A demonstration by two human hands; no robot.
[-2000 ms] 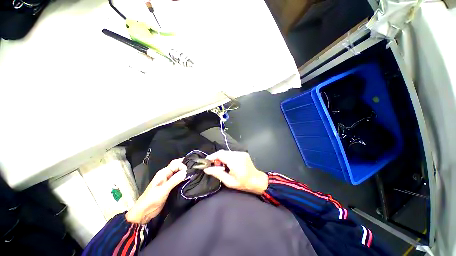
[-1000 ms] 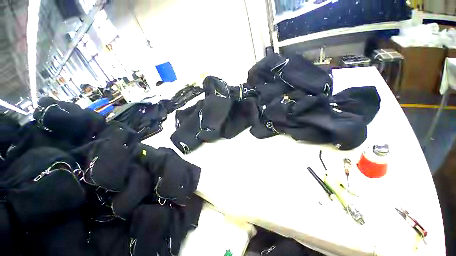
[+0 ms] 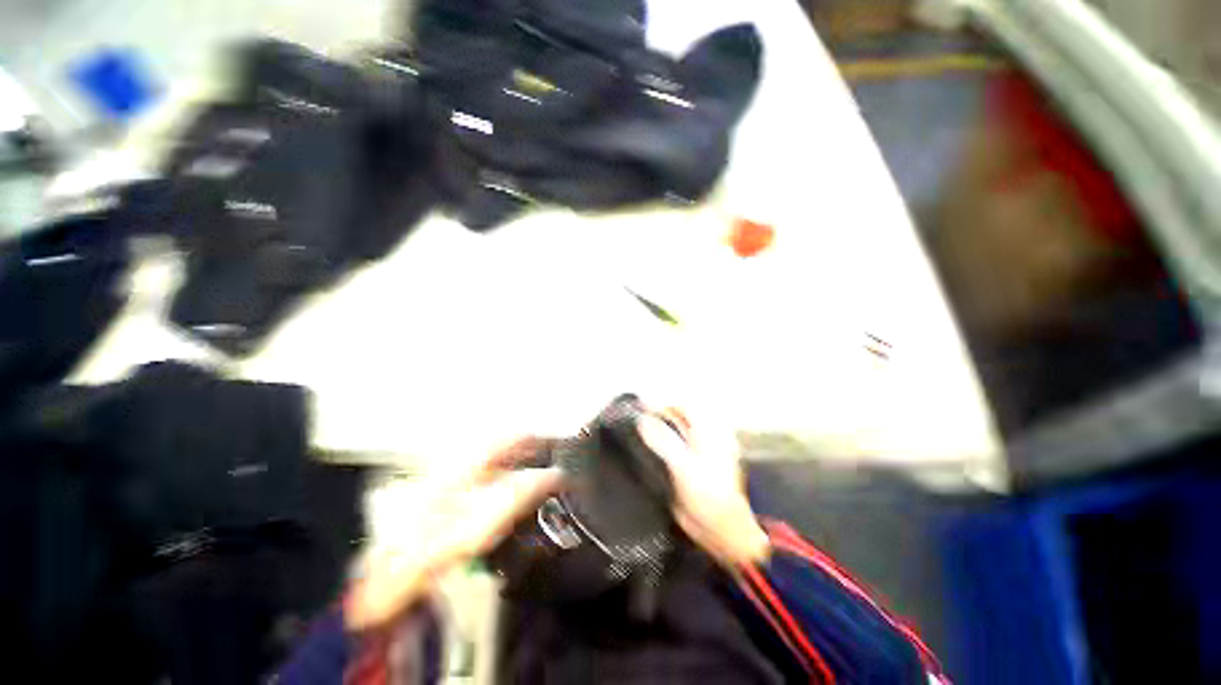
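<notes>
A black bag [image 3: 619,468] is held up between both hands, low in the middle of the blurred view. A silvery zipper line [image 3: 609,542] curves along its lower side. My left hand [image 3: 469,515] holds the bag's left side. My right hand [image 3: 703,482] holds its right side, with the thumb near the top. No tool can be made out in either hand.
Black bag piles lie on the white table [image 3: 402,301] at the far side [image 3: 576,107] and at the left [image 3: 188,495]. A red-orange bottle [image 3: 750,238], a thin dark tool [image 3: 652,305] and a small tool [image 3: 877,345] lie at right. A blue crate [image 3: 998,562] stands lower right.
The view has swung back down from the table, and both hands show again. The small red-handled tool, in my right hand two seconds ago, lay on the table one second ago.
</notes>
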